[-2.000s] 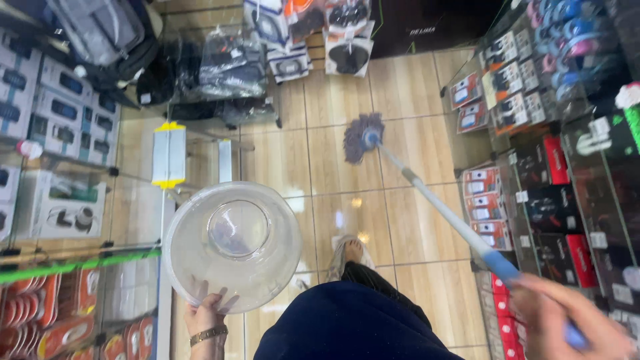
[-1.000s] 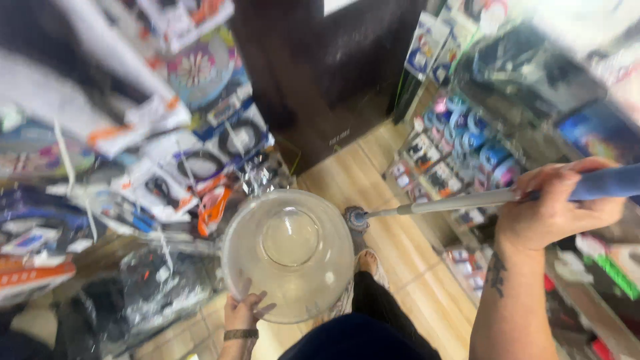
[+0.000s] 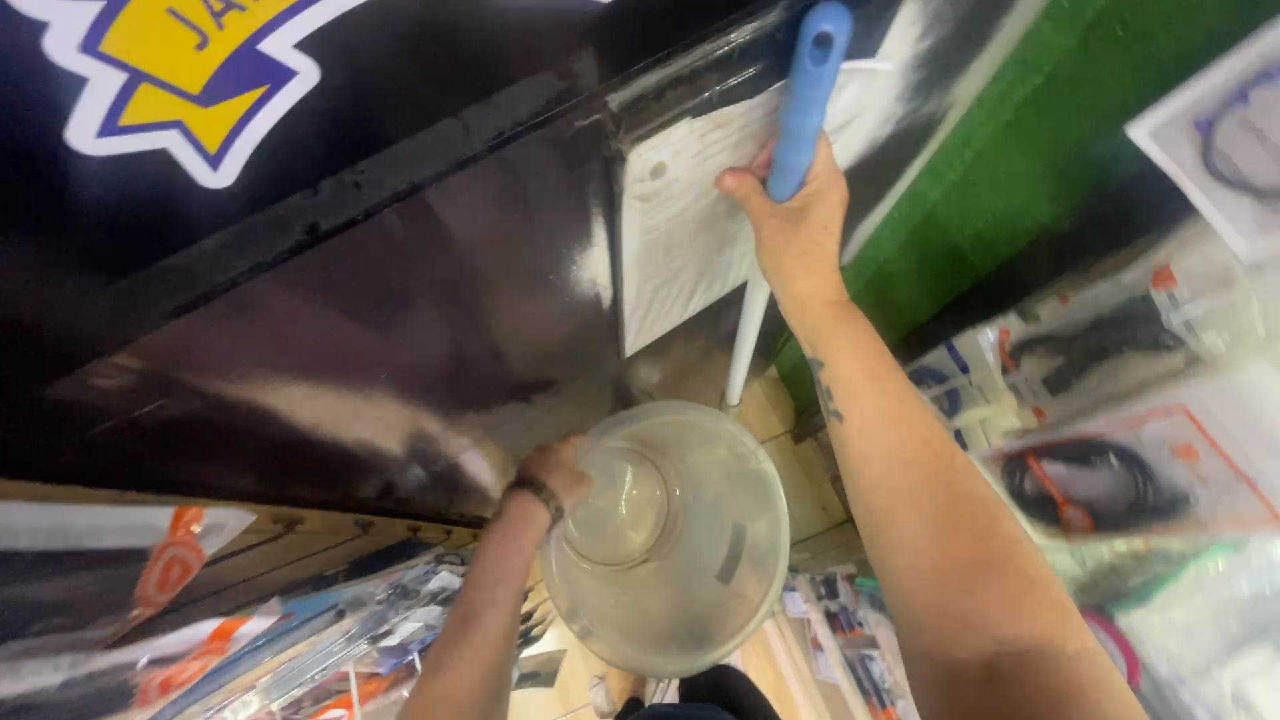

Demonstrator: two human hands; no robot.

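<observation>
My right hand (image 3: 800, 215) grips the mop's pole by its blue plastic handle end (image 3: 808, 100), which stands nearly upright at the upper middle. Below the hand the white pole (image 3: 748, 340) runs down behind the container's rim; the mop head is hidden. My left hand (image 3: 556, 475), with a bracelet at the wrist, holds the rim of a round translucent plastic tub (image 3: 700, 590). The tub is tilted, and its round base shows inside. A dark strip is seen on its wall.
A dark glossy panel (image 3: 400, 330) with a sticker (image 3: 200, 70) fills the left. A sheet of paper (image 3: 680, 210) hangs behind the handle. Green wall surface (image 3: 960, 200) and packaged cables (image 3: 1100, 485) stand at right, more packaged goods (image 3: 370, 630) at lower left. Floor tiles (image 3: 800, 480) show beyond the tub.
The view has swung strongly toward the dark panel. My right hand has gone from the right side to the upper middle, and the mop pole now stands steeper. The tub remains in my left hand.
</observation>
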